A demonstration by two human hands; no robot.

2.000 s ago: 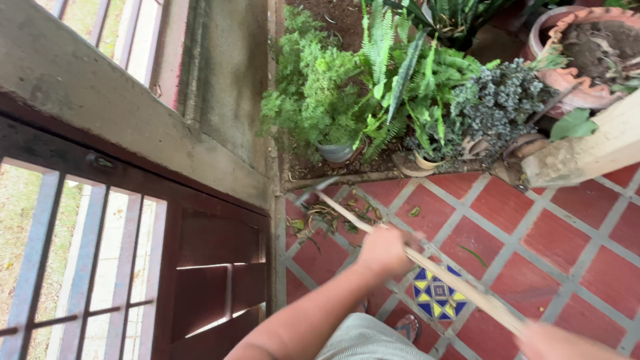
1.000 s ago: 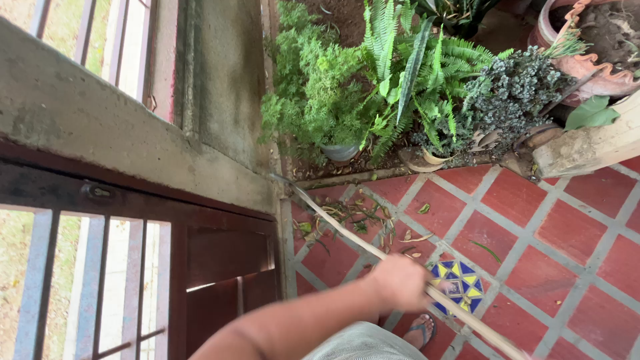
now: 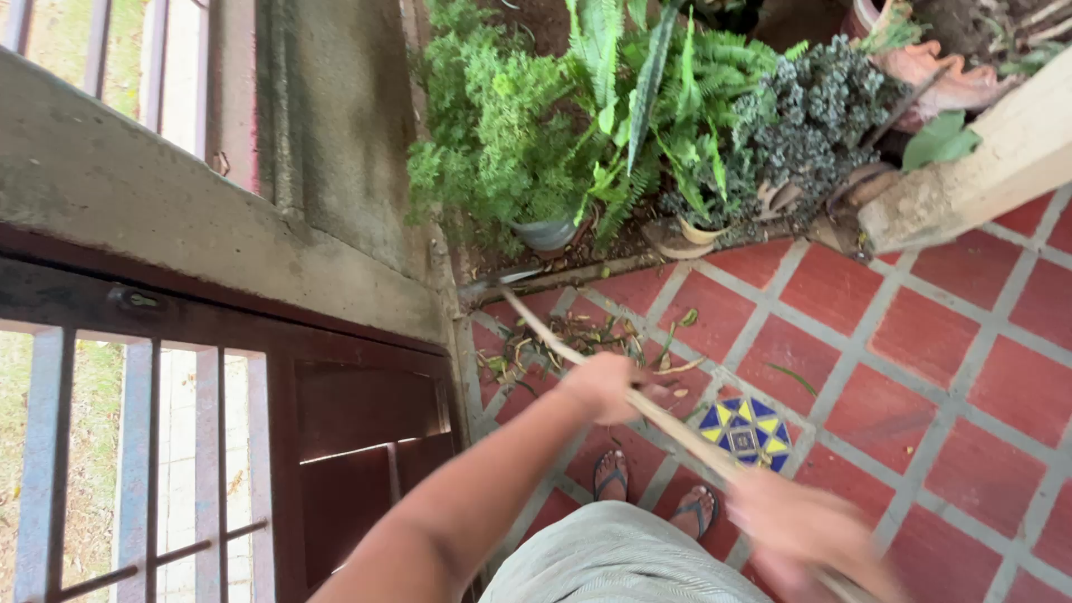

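My left hand (image 3: 605,389) is closed around the middle of a long wooden handle (image 3: 687,437). Lower right, my right hand (image 3: 804,523) grips the same handle nearer its end and is blurred. At the far end, a blurred metal tool head (image 3: 502,280) lies by the corner where the wall meets the edge of the planting bed. Its exact kind cannot be told. Below the head, a heap of dry leaves and clippings (image 3: 578,339) rests on the red floor tiles, left of my left hand. A single green leaf (image 3: 791,378) lies farther right on the tiles.
Potted ferns (image 3: 519,126) and a grey-leaved plant (image 3: 812,117) stand in the bed beyond the curb (image 3: 636,264). A pale post (image 3: 963,176) is at right. A dark metal gate (image 3: 368,402) and wall bound the left. My sandalled feet (image 3: 611,477) stand near a patterned tile (image 3: 745,434).
The tool head has moved from the leaf heap to the wall corner and bed edge since two seconds ago. My right hand, out of view one second ago, shows again on the handle.
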